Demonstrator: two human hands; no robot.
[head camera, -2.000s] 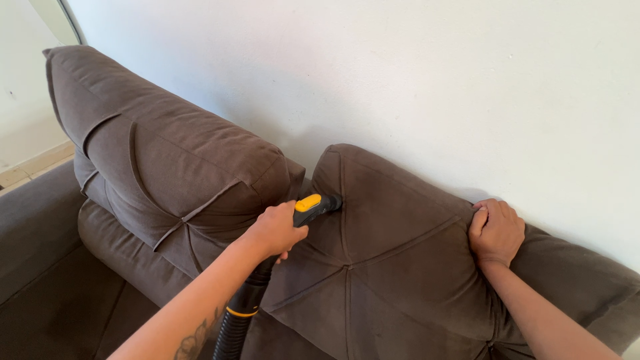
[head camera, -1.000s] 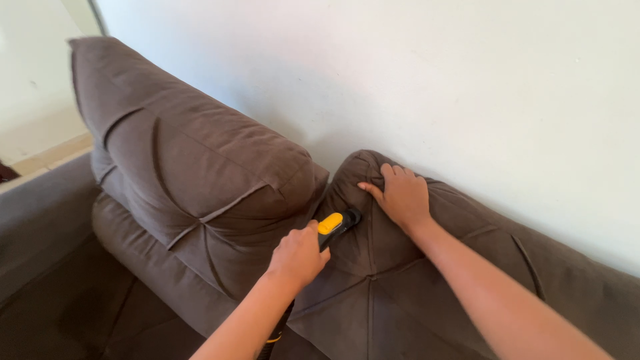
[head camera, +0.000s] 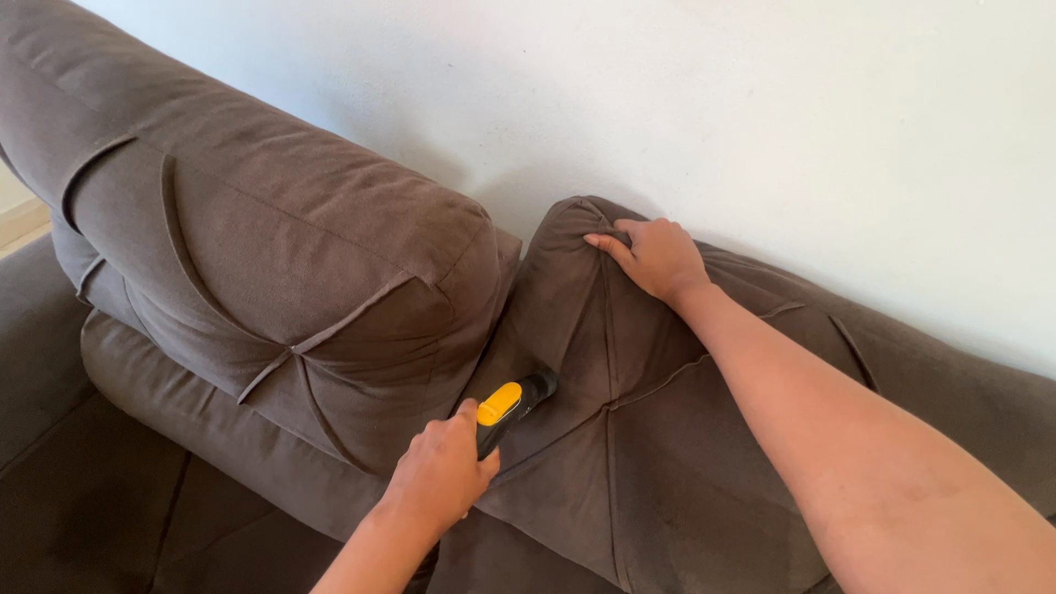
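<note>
My left hand (head camera: 445, 466) is closed around the black handle of a vacuum cleaner nozzle (head camera: 516, 406) with a yellow part on top. The nozzle's tip rests against the left side of the right back cushion (head camera: 685, 445), which is brown fabric with crossing seams. With thumb and fingers, my right hand (head camera: 660, 257) pinches the fabric at the upper left corner of that same cushion, near the wall. A second brown back cushion (head camera: 330, 239) leans to the left, its end close to the nozzle. The hose is mostly hidden under my left forearm.
A white wall (head camera: 701, 107) rises directly behind the cushions. The dark sofa seat (head camera: 91, 503) lies at the lower left, beside the sofa's armrest (head camera: 33, 330). A strip of floor shows at the far left edge.
My right hand has moved left along the cushion's top to its upper left corner. My left hand has brought the nozzle lower on the cushion's left side. The view is closer.
</note>
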